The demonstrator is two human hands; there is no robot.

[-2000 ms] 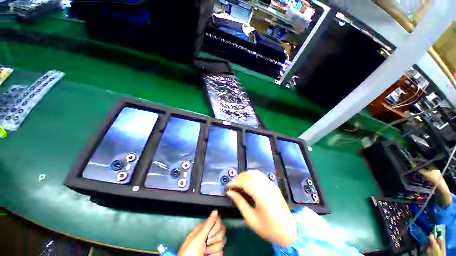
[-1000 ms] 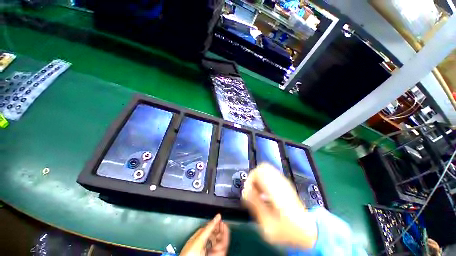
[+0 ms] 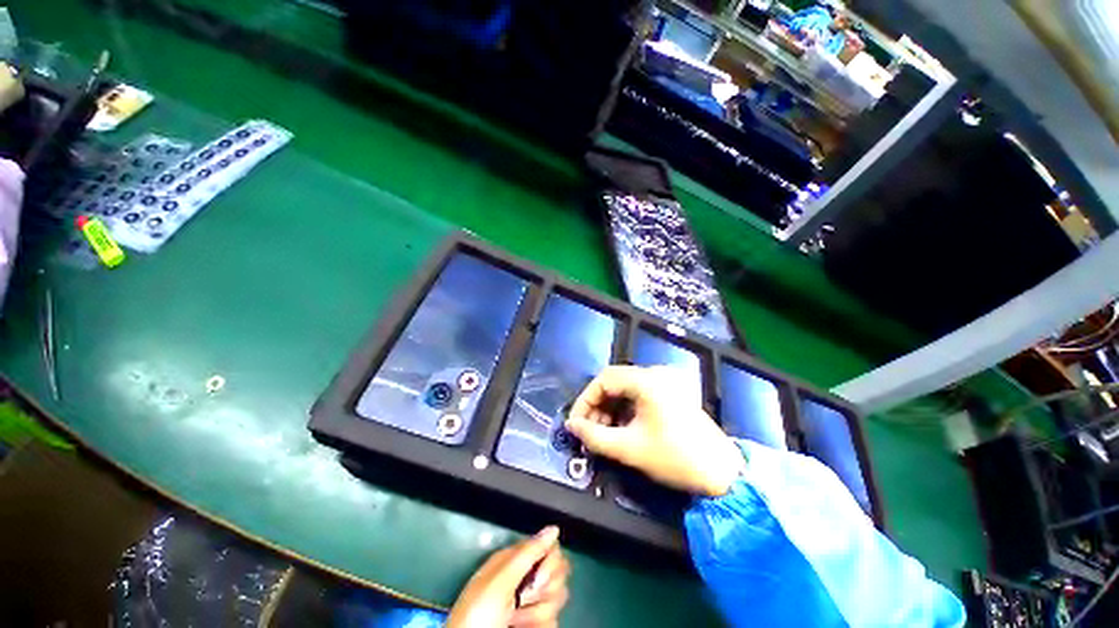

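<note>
A black foam tray (image 3: 399,460) holds several shiny blue-grey phone back covers side by side, camera circles at their near ends. The leftmost cover (image 3: 448,344) is unobstructed. My right hand (image 3: 650,429), bare with a blue sleeve, is over the second cover (image 3: 565,356). Its thumb and finger are together at that cover's camera circles; whether they pinch a small part is hidden. My right hand and sleeve hide parts of the covers further right. My left hand (image 3: 513,586) is in front of the tray near the bench edge, thumb against fingers; anything between them is too small to tell.
Lens sticker sheets (image 3: 203,184) and a yellow-green tool (image 3: 101,242) lie at the left. Thin tweezers (image 3: 49,344) and a small ring (image 3: 216,384) are nearer. Bagged lens parts (image 3: 663,264) lie behind the tray. A white post (image 3: 982,337) stands right. A pink sleeve shows at the left edge.
The view has turned left, so the tray appears further right. My right hand has moved from the third cover to the second cover's camera circles. My left hand stays in front of the tray.
</note>
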